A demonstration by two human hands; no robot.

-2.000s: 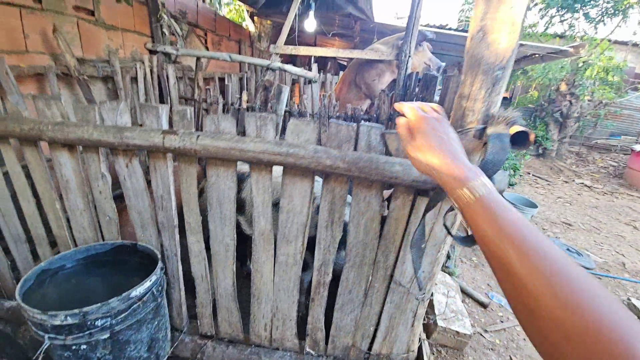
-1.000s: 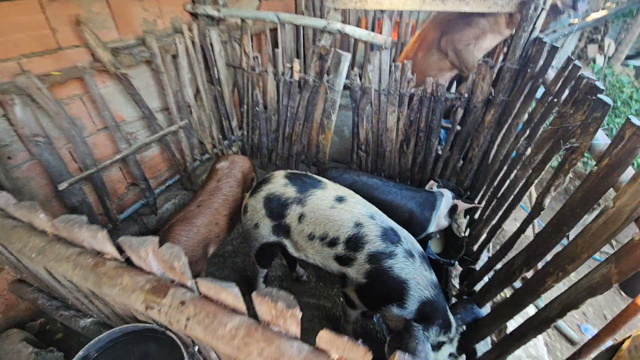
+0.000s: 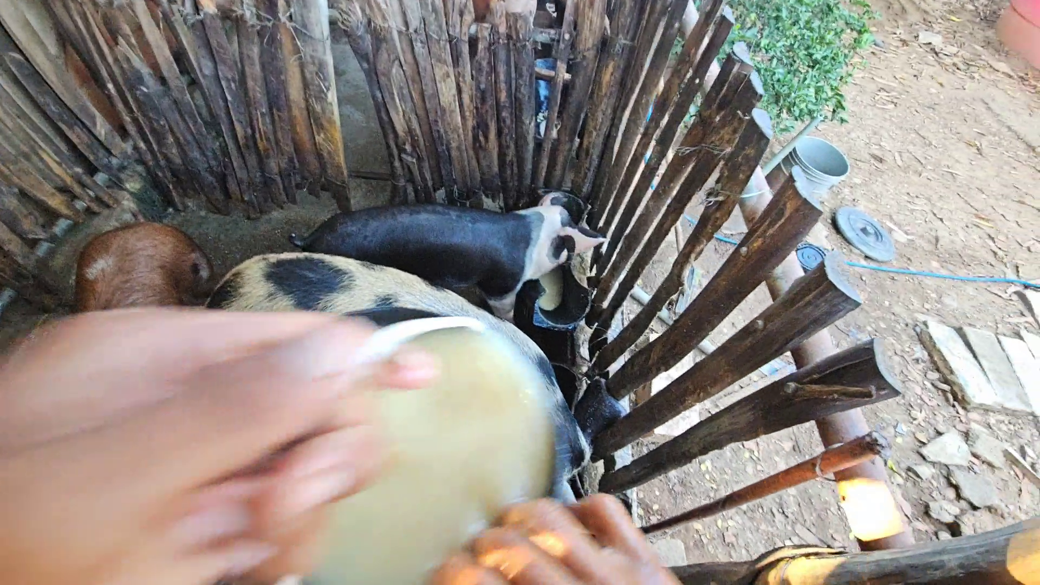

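My left hand (image 3: 203, 439), large and blurred, grips the rim of a white-rimmed container (image 3: 426, 327) holding cloudy yellowish liquid (image 3: 455, 439). At the container's lower right are the curled fingers of my right hand (image 3: 556, 548); whether they grip it is unclear. Just beyond, partly hidden by the container, stands a spotted black-and-cream pig (image 3: 341, 280). A black-and-white pig (image 3: 431, 244) has its head over a dark feeding bowl (image 3: 573, 301) with pale liquid inside. The reddish-brown pig (image 3: 142, 264) is at the left, partly covered by my left hand.
Upright wooden stakes (image 3: 756, 317) fence the pen's right side, with more stakes (image 3: 455, 106) along the back. A wooden rail (image 3: 918, 565) crosses the lower right. Outside lie a grey bucket (image 3: 819, 162), a round lid (image 3: 864, 233), a blue hose (image 3: 934, 275) and broken slabs (image 3: 963, 366).
Both hands and the container of liquid have come into view over the pen. My right hand was on the fence two seconds ago. The view has tilted down into the pen.
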